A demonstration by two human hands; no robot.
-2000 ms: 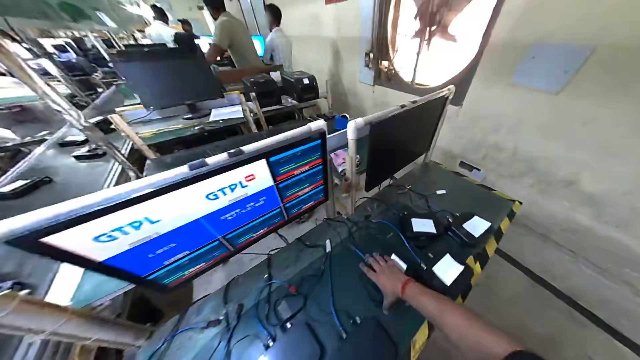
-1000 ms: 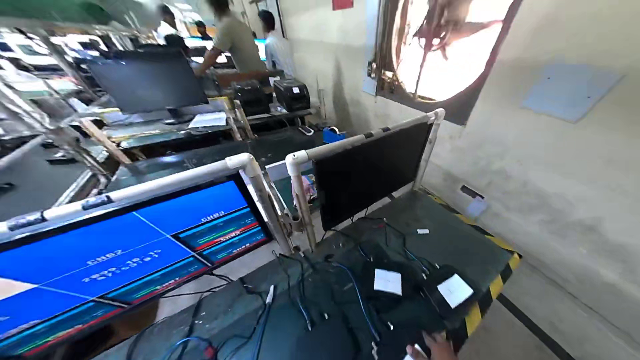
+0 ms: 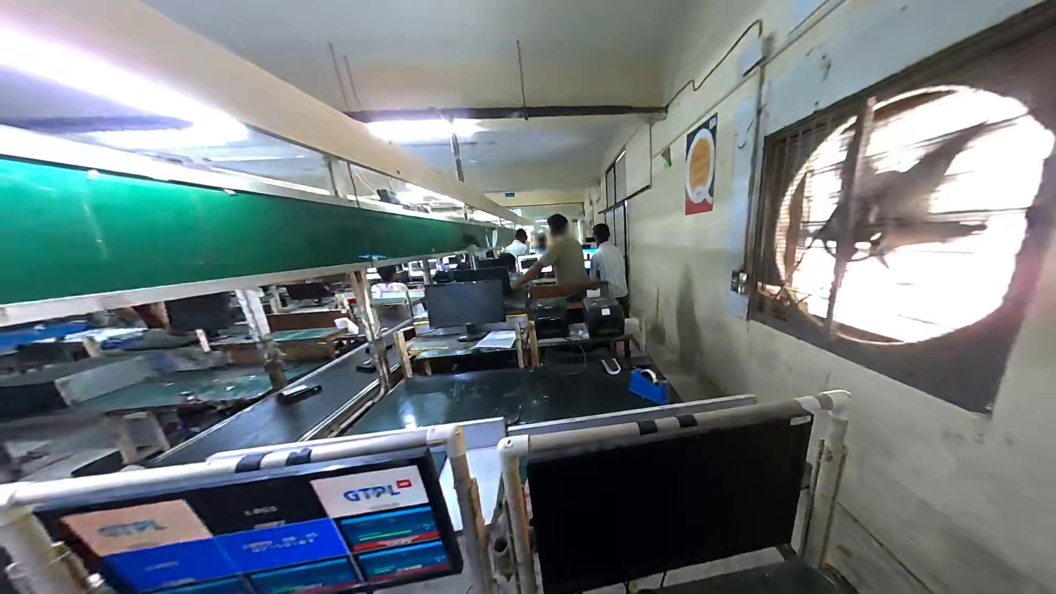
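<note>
Neither my left hand nor my right hand shows in the head view now, so what they hold or touch is hidden. Low on the left, a lit monitor (image 3: 272, 540) with coloured panels is mounted on a white pipe frame (image 3: 330, 450). To its right, a dark monitor (image 3: 672, 495) hangs on a second pipe frame. Only a small part of the dark work table (image 3: 742, 577) is visible beneath that screen.
Beyond the frames, a blue tape dispenser (image 3: 649, 385) stands on a dark bench (image 3: 503, 396). Two black printers (image 3: 604, 318) and another monitor (image 3: 466, 304) are farther back. Several people (image 3: 565, 256) are in the distance. A large wall fan (image 3: 899, 214) is at right.
The view has swung up, away from the table. A hand that lay on the table among cables and black boxes, then at the bottom edge, is out of view.
</note>
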